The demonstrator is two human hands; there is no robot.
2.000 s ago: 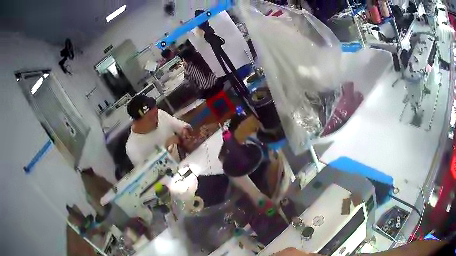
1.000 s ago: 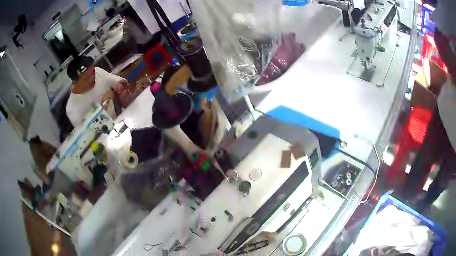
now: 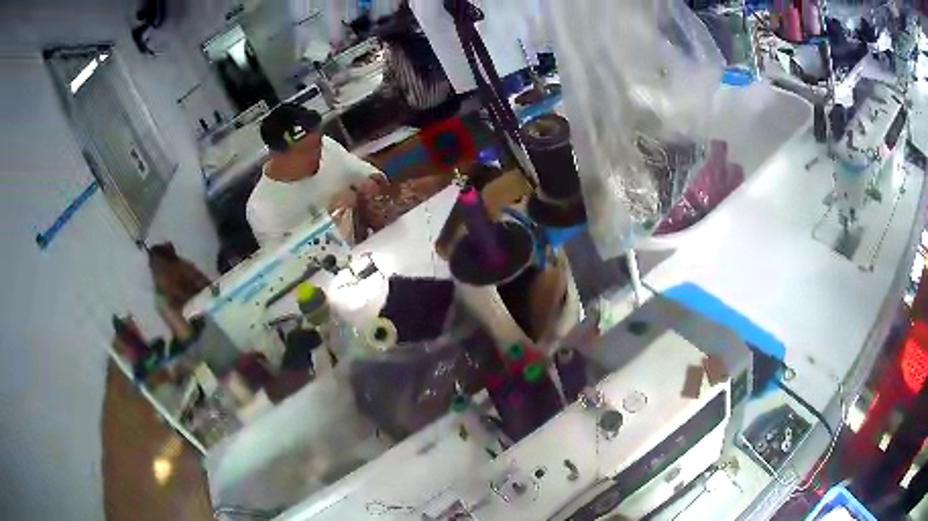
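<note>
Neither of my hands shows in the head view. The white sewing machine (image 3: 659, 428) lies nearest in front of me, with a dark stripe along its side and a grey end at the right. Small brown pieces (image 3: 704, 377) and small metal parts (image 3: 611, 420) lie on its top. A square dark tray (image 3: 775, 438) with small metal pieces sits beside the machine's end. Green-topped thread cones (image 3: 524, 392) stand behind the machine head.
A dark cone (image 3: 491, 249) stands on a disc behind. A clear plastic bag (image 3: 636, 132) hangs at upper centre. A person in a white top (image 3: 305, 193) sits at the left back. Another sewing machine (image 3: 865, 132) stands at right. A blue-rimmed bin (image 3: 843, 507) is cut off below.
The view first swung right and down, then back left and up. The blue-rimmed bin and a round pale ring came into view; now only the bin's corner shows. A sliver of skin at the bottom edge is gone.
</note>
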